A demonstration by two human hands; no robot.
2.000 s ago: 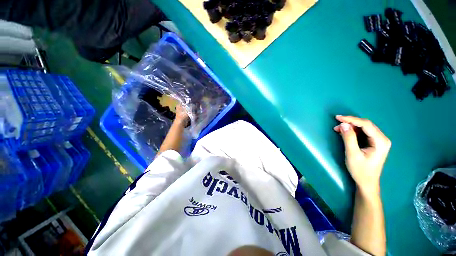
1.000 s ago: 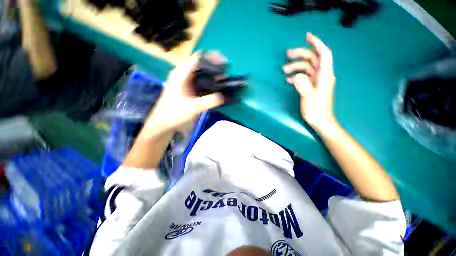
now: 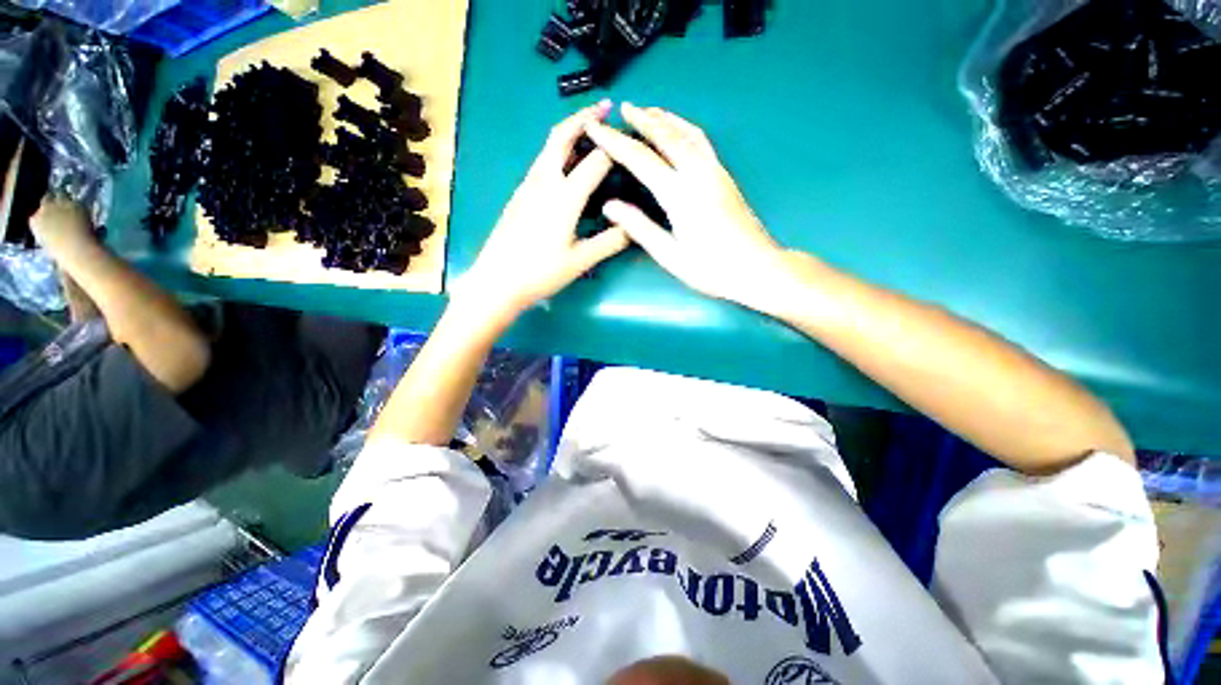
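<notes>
My left hand (image 3: pixel 536 234) and my right hand (image 3: pixel 703 214) meet over the green bench, fingertips close together. Black parts (image 3: pixel 623 194) show between and under the fingers, mostly hidden; I cannot tell which hand grips them. Loose black sleeves (image 3: pixel 609 40) lie just beyond my hands at the top edge. Many black body parts (image 3: pixel 261 154) lie on the tan board (image 3: pixel 446 201) at the left. A clear plastic bag (image 3: pixel 1024 201) full of black pieces lies on the bench at the upper right.
The green bench (image 3: pixel 857 147) runs across the view. Another person's forearm (image 3: pixel 127 295) reaches into plastic film at the far left. Below the bench edge, the left crate (image 3: pixel 558 402) shows partly behind my left forearm. Another blue crate (image 3: pixel 255 616) stands at lower left.
The view has turned left. My left hand came up from the crate with black parts in it and moved over the bench. My right hand has come to meet it.
</notes>
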